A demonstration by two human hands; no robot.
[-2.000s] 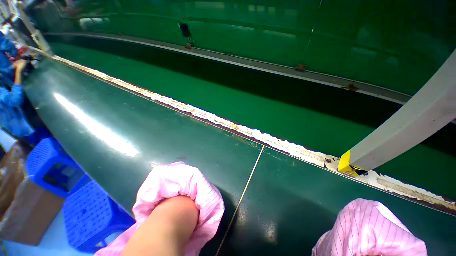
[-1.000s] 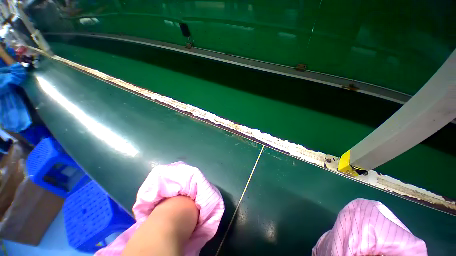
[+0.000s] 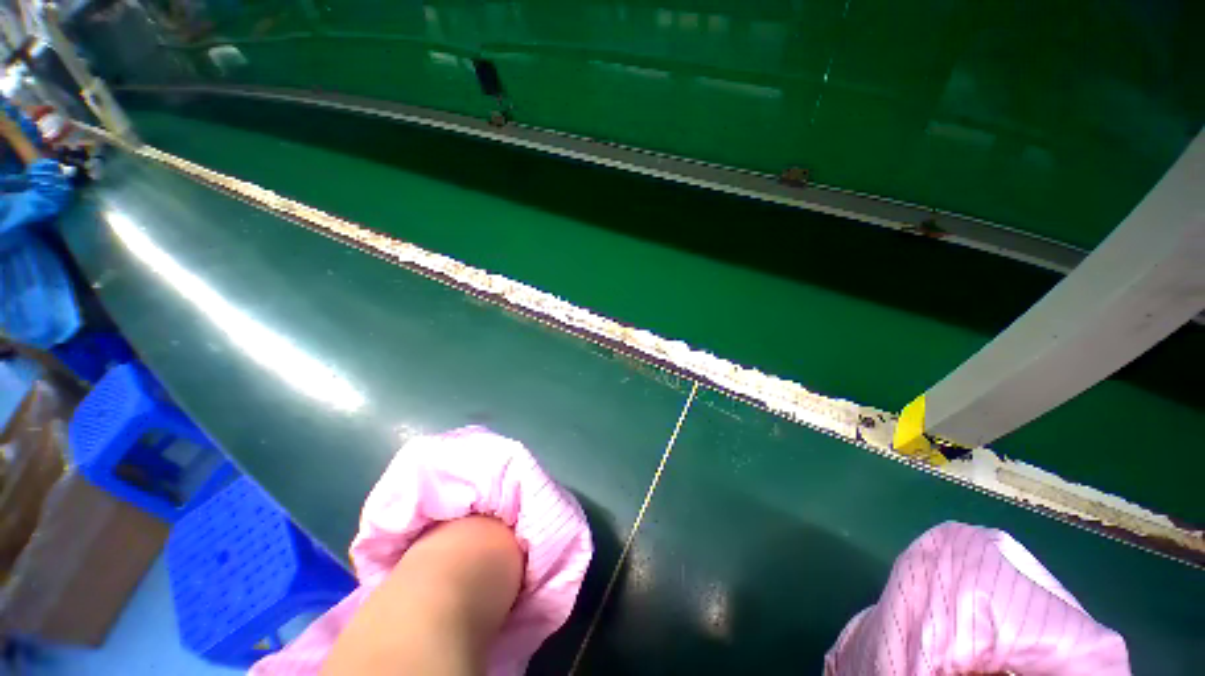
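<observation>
The glossy dark green worktop (image 3: pixel 436 350) lies in front of me, with a thin pale seam across it. A pink striped sleeve (image 3: pixel 456 469) is bunched on the worktop left of the seam, with a bare forearm (image 3: pixel 443 594) running from it to the bottom edge. Another pink striped sleeve (image 3: pixel 978 608) rests right of the seam, cut off by the bottom edge. Neither of my hands shows; I cannot tell what they hold. A ragged whitish-brown edge strip (image 3: pixel 568 314) runs along the worktop's far edge.
The green conveyor belt (image 3: pixel 529 244) lies beyond the strip. A pale grey post (image 3: pixel 1070 330) with yellow tape at its foot stands at right. Blue stools (image 3: pixel 245 561) and a brown carton (image 3: pixel 93 561) are at lower left. A person in blue (image 3: pixel 33 258) is at far left.
The person in blue at far left has shifted position at the bench. My sleeves and forearm have not visibly moved.
</observation>
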